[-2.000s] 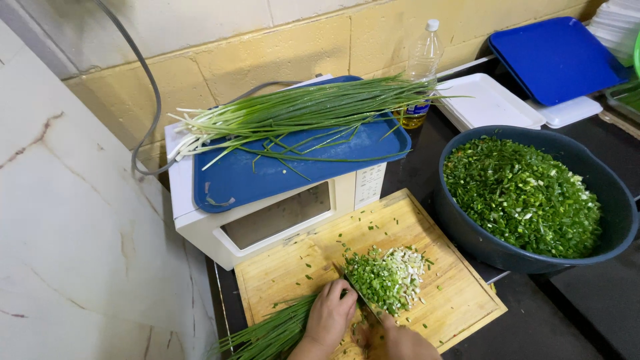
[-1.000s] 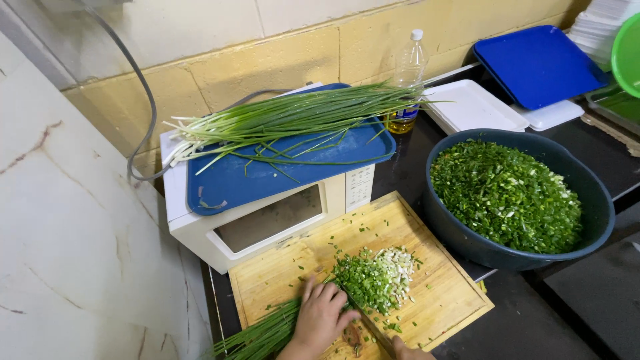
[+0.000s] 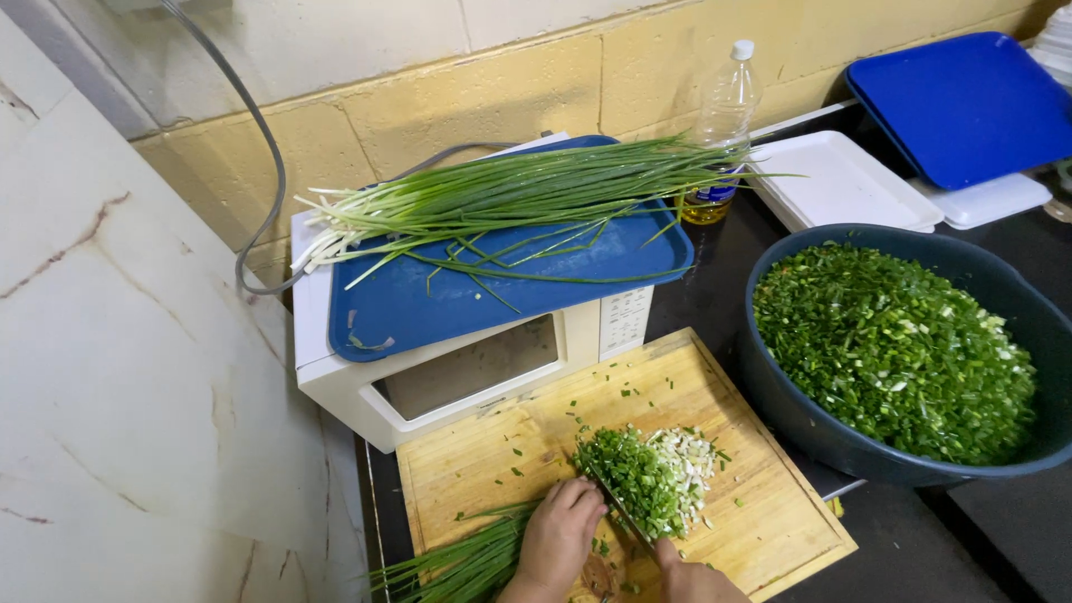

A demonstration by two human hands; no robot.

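Note:
My left hand (image 3: 559,536) presses a bunch of green onions (image 3: 477,557) against the wooden cutting board (image 3: 754,494), fingers curled beside the blade. In my right hand (image 3: 691,578) is the handle of a knife (image 3: 624,512), its blade lying between the bunch and a pile of chopped green onions (image 3: 649,477). White pieces lie on the pile's right side. Part of the bunch is hidden under my left hand, and the handle is mostly covered by my right.
Behind the board stands a white microwave (image 3: 582,335) bearing a blue tray (image 3: 419,318) with whole green onions (image 3: 536,188). A large tub (image 3: 762,394) of chopped greens is at right. Beyond are an oil bottle (image 3: 727,117), white trays (image 3: 846,180) and a bright blue tray (image 3: 963,100). A marbled surface (image 3: 167,377) rises at left.
Both hands stay at the board, the left on the bunch and the right on the knife. No other thing has plainly moved.

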